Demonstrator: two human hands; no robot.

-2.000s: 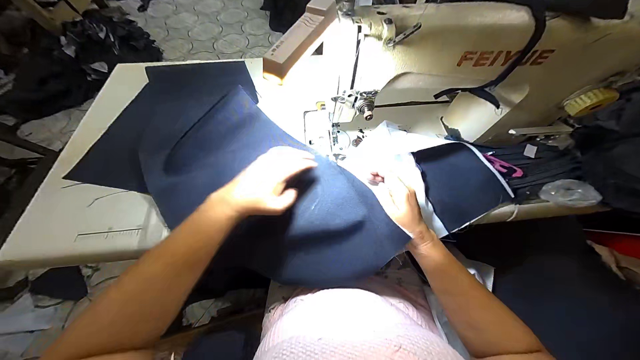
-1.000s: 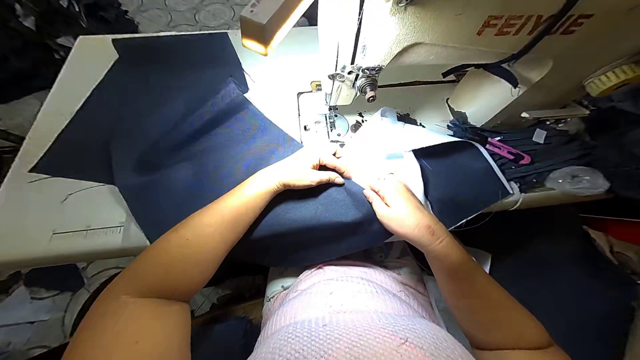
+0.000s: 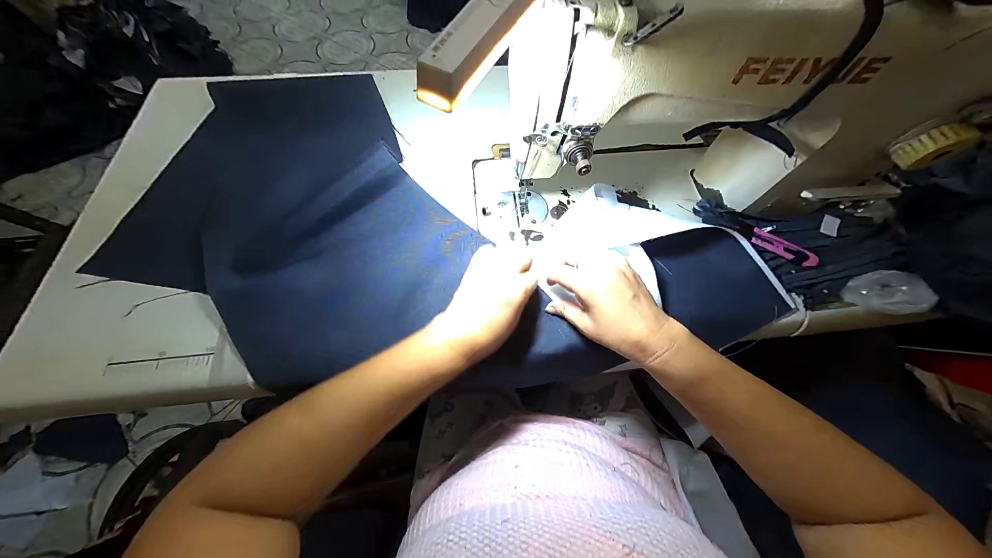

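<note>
Navy fabric lies spread over the left and front of the sewing machine table. My left hand grips its edge just in front of the presser foot of the sewing machine. My right hand is close beside it, fingers bent on the fabric edge and on white lining fabric. The white piece runs right, over a navy section with a white edge. Glare hides the fingertips of my left hand and the exact edges there.
A lamp hangs above the table, left of the needle. Pink thread snips, dark strips and a clear plastic piece lie at the right. A ruler scale marks the table's front left. Dark scraps lie on the floor.
My left hand has moved right from the middle of the navy fabric to its edge near the presser foot. Both hands are now close together, and the fabric lies flatter at the left.
</note>
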